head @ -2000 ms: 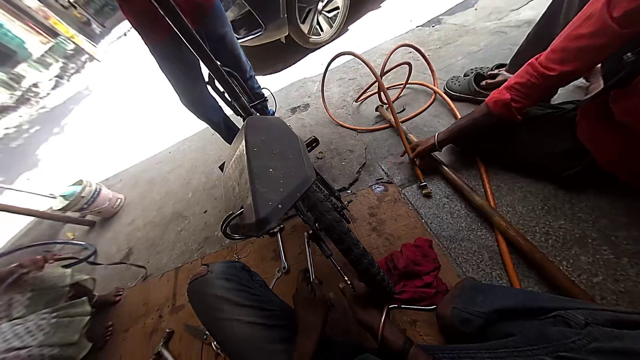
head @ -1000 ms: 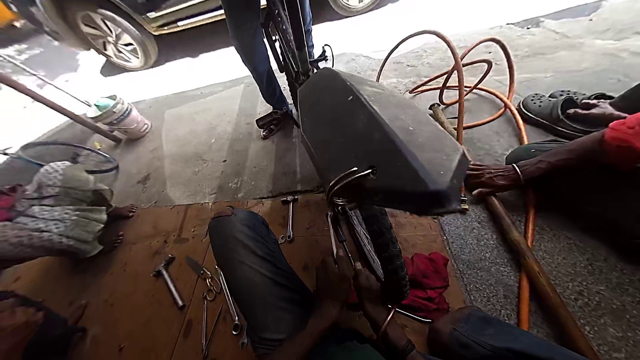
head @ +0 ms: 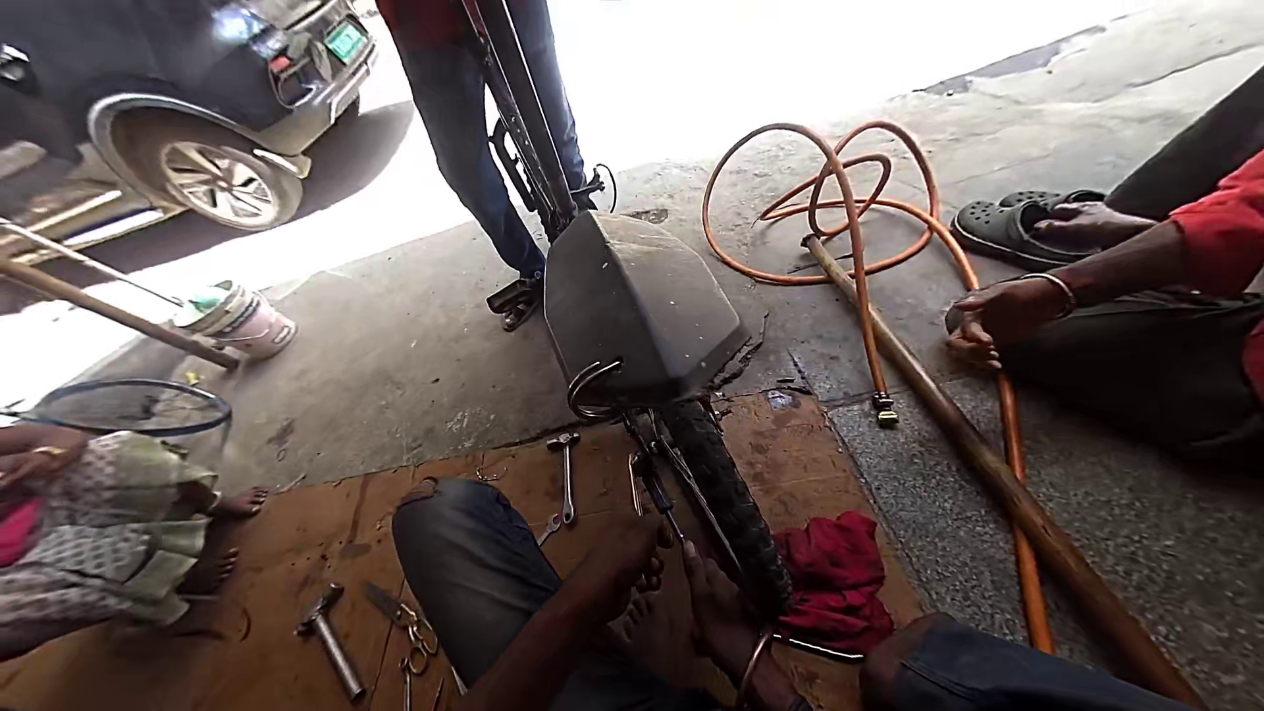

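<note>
A bicycle wheel with a knobby black tyre [head: 729, 504] stands between my legs, below a dark angular box [head: 632, 306] on the bicycle. Close to the spokes, my left hand [head: 632, 553] is beside a thin metal rod [head: 670, 518]; whether its fingers grip anything is unclear. My right hand [head: 713, 592], with a bangle at the wrist, lies against the lower end of that rod beside the wheel. What it holds is too dark to tell. A crumpled red cloth [head: 834, 583] lies right of the tyre. A metal wrench [head: 566, 474] lies on the brown board.
A hammer [head: 331, 637] and scissors [head: 415, 632] lie on the board [head: 296, 533] at left. An orange hose [head: 859, 267] and a long wooden pole [head: 987, 474] lie at right. One person stands behind the bicycle; others sit left and right. A bucket [head: 242, 321] stands at left.
The person at right has drawn a hand back from the wooden pole. The dark box is tilted differently above the wheel. My hands stay low beside the wheel.
</note>
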